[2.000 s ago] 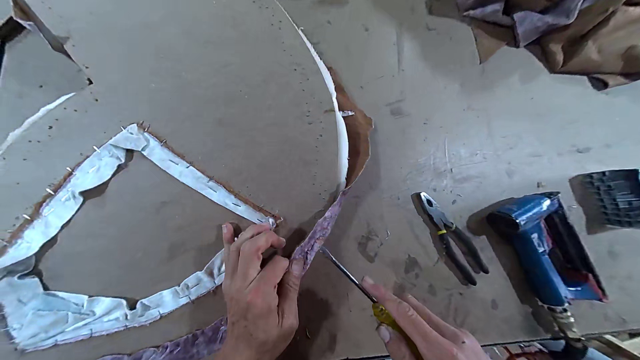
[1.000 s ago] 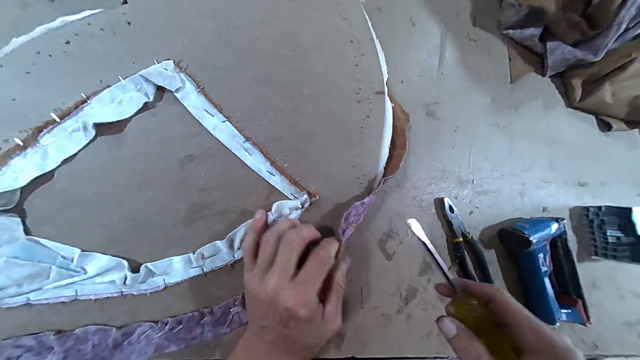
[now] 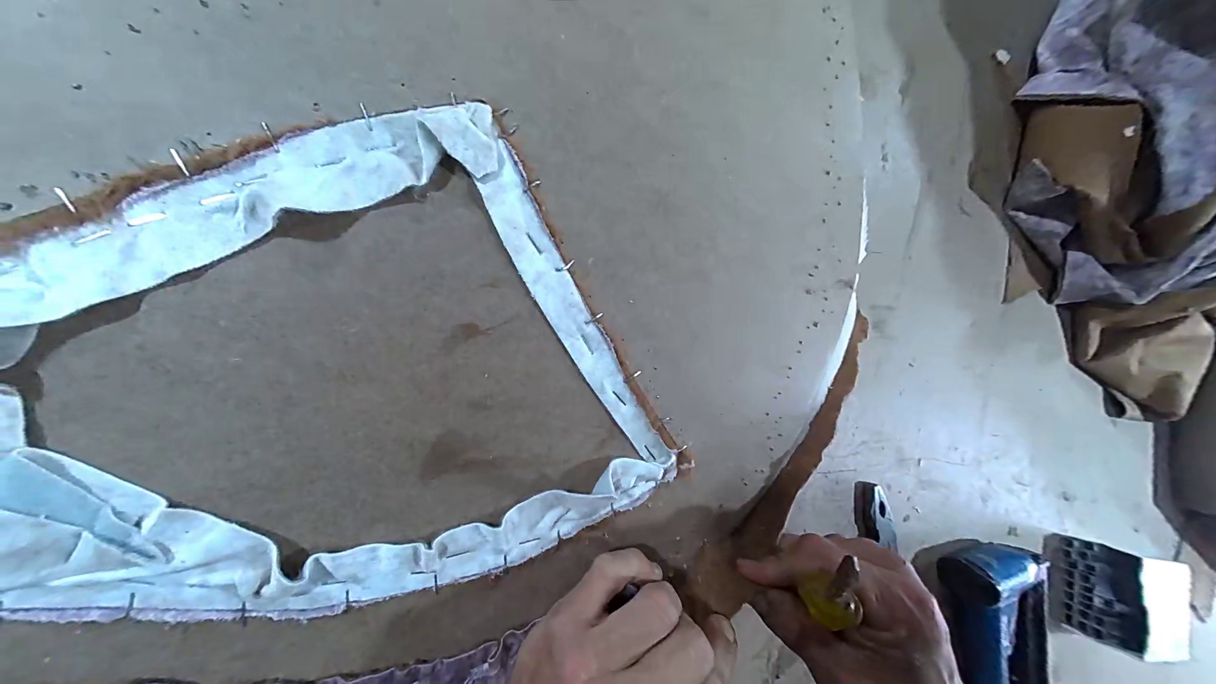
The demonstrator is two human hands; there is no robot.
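My left hand (image 3: 627, 622), at the bottom centre, grips the brown leather-like strip (image 3: 803, 465) at the board's curved edge. Just right of it, my right hand (image 3: 855, 598) pinches the same strip and also holds a screwdriver by its yellow handle (image 3: 828, 600); its blade is hidden. The strip runs up along the edge from between the hands. Left of the hands, white fabric (image 3: 570, 323) is stapled around an opening in the brown board (image 3: 285, 408), with staples sticking up along its rim. Purple fabric (image 3: 456, 665) lies along the board's lower edge.
Right of my right hand lie a blue staple gun (image 3: 993, 608) and a black plastic grid-like piece (image 3: 1092, 579). The tip of the pliers (image 3: 874, 513) shows just above that hand. Crumpled brown and purple upholstery material (image 3: 1102, 218) lies at the upper right.
My right hand has moved left from beside the pliers to the strip and now pinches it, keeping the screwdriver. The strip's brown side now shows between the hands. The view has shifted closer.
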